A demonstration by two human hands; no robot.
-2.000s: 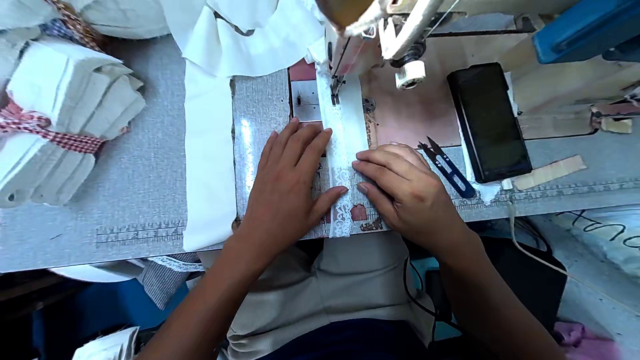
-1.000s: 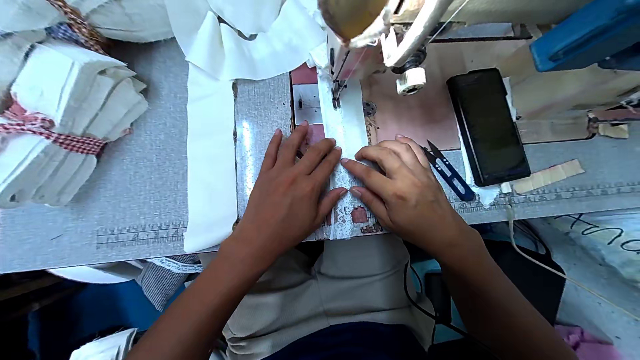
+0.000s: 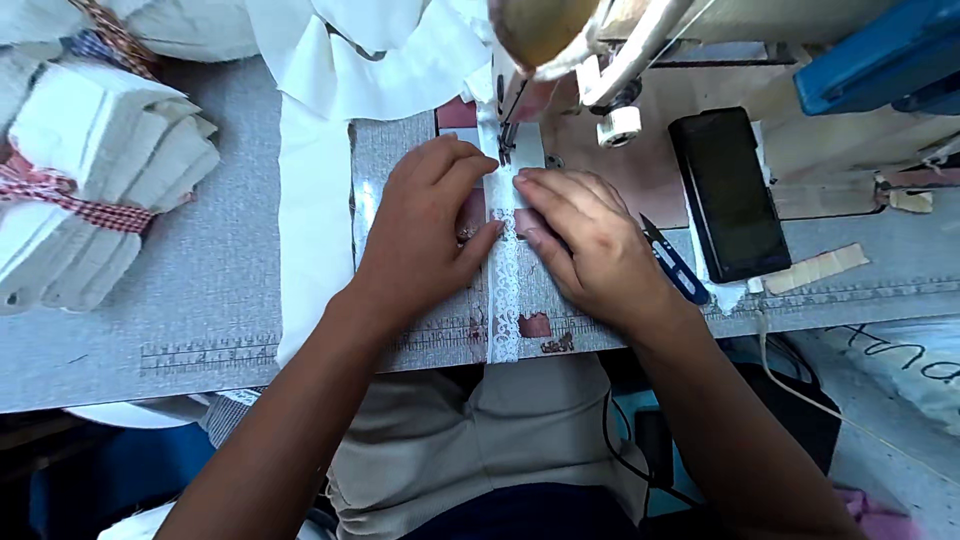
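Note:
A narrow strip of white lace trim (image 3: pixel 504 300) runs from the table's front edge up to the presser foot (image 3: pixel 506 142) of a sewing machine, with white fabric along its upper part. My left hand (image 3: pixel 427 217) lies at the strip's left side, its thumb on the lace and its index fingertip close to the presser foot. On the other side, my right hand (image 3: pixel 592 240) rests with bent fingers, fingertips at the strip's right edge. Both hands press from above rather than grasp. The palms' undersides are hidden.
Right of my right hand lie blue thread snips (image 3: pixel 679 266) and a black phone (image 3: pixel 729 195). White fabric (image 3: pixel 315 225) hangs down the left side. Tied bundles of cloth pieces (image 3: pixel 97 165) sit at the far left. The machine head (image 3: pixel 551 30) overhangs the top.
Both hands have moved up toward the presser foot. The lace shows at a longer stretch below them, and the white fabric beside it has shifted away from the front edge.

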